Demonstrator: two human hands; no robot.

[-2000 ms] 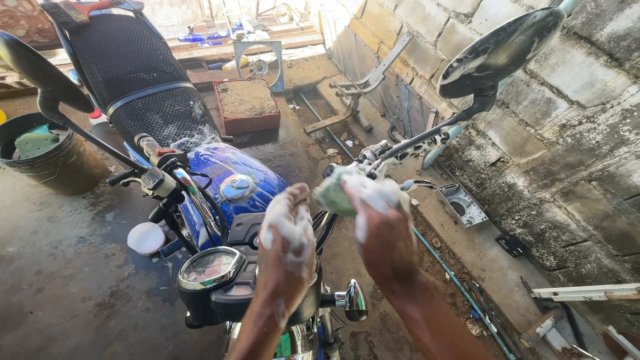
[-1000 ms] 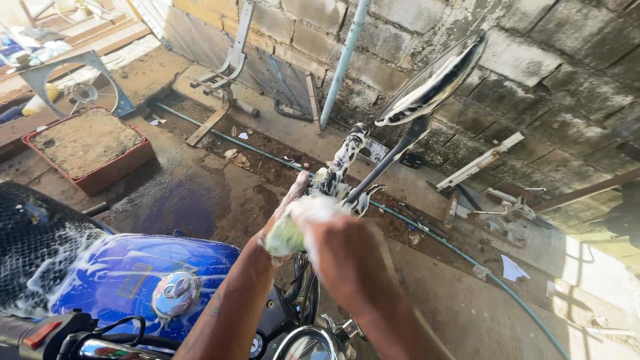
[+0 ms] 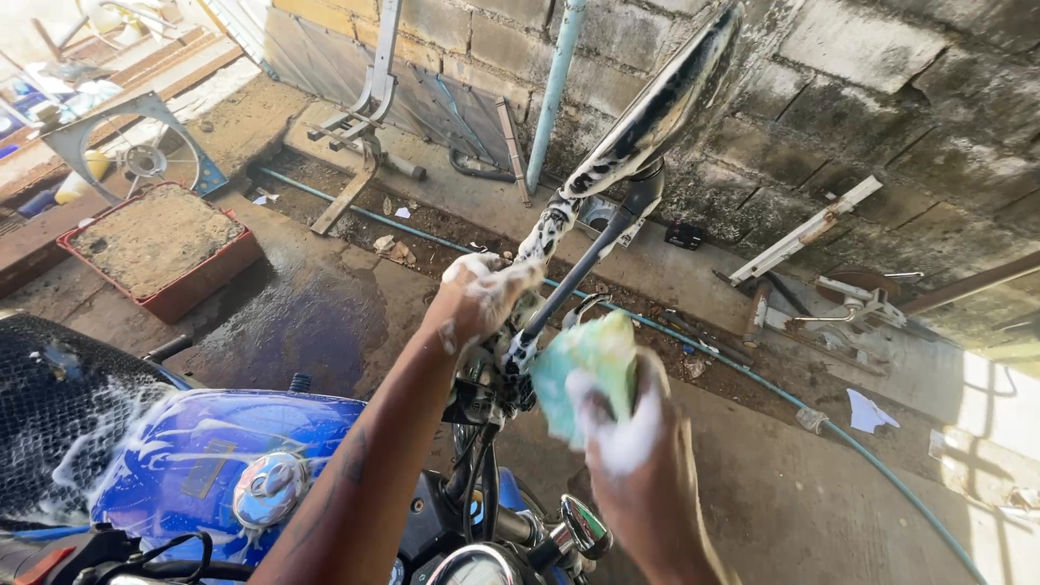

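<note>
Both of my hands are wet with white foam. My right hand (image 3: 626, 439) grips a green and yellow sponge (image 3: 589, 370), just right of the mirror stem (image 3: 589, 253). At the handlebar end, my left hand (image 3: 483, 296) is on or against the foamy grip (image 3: 552, 223); its fingers partly hide the lever area. The motorcycle's rear-view mirror (image 3: 662, 97) rises at the upper right. Foam streaks the blue fuel tank (image 3: 203, 455) with its chrome cap (image 3: 270, 487), and the black seat (image 3: 65, 406). A round gauge (image 3: 475, 569) and a turn signal (image 3: 581, 526) show at the bottom.
A concrete block wall (image 3: 780, 162) runs along the right. A red tub of sand or cement (image 3: 162, 252) and a square fan frame (image 3: 146, 154) stand at the left. A thin blue hose or pipe (image 3: 861, 447) crosses the ground. Metal parts lean near the wall.
My right hand with the sponge has come away from my left hand to the right of the mirror stem. The view has turned towards the wall since two seconds ago.
</note>
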